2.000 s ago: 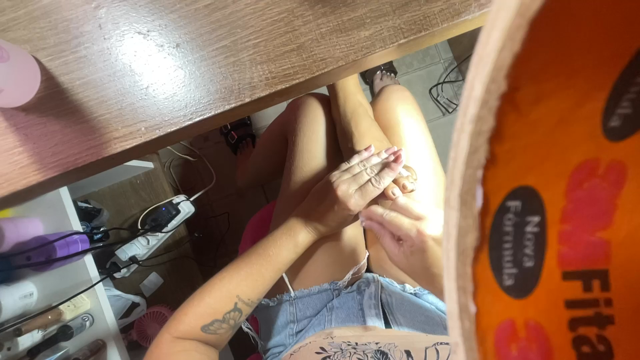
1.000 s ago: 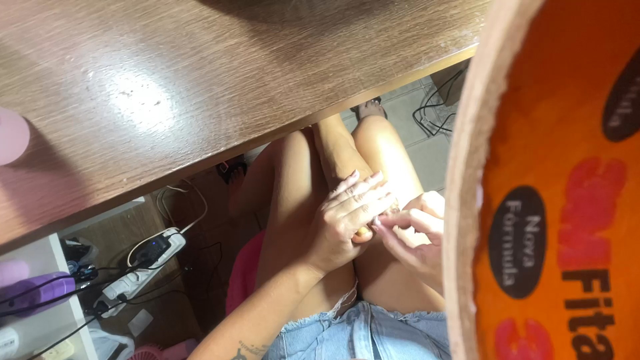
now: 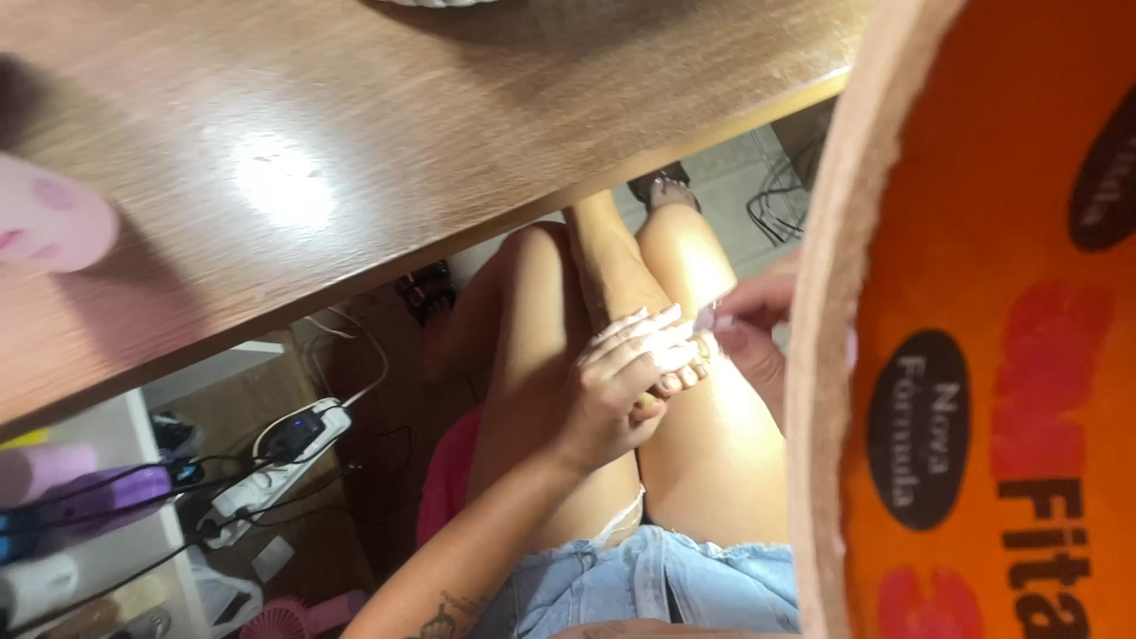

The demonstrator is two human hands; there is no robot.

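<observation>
A bare foot (image 3: 690,376) of another person rests on my lap, its leg coming from under the table. My left hand (image 3: 632,368) is wrapped over the top of the foot, fingers across it near the toes. My right hand (image 3: 754,324) is just right of the toes, thumb and fingertips together on a small pale thing (image 3: 707,318), too blurred to name. A large orange roll with a cardboard rim (image 3: 825,355) hides the rest of the right hand and fills the right side of the view.
The wooden table (image 3: 399,133) spans the top, with a pink container (image 3: 53,213) at left. Below it are a white power strip (image 3: 284,475) with cables, a shelf (image 3: 160,461) of bottles, a pink handheld fan (image 3: 284,619), and cables (image 3: 777,209) on the tiled floor.
My right hand was against the toes a second ago and has moved up and right, away from them. My left hand stays on the foot.
</observation>
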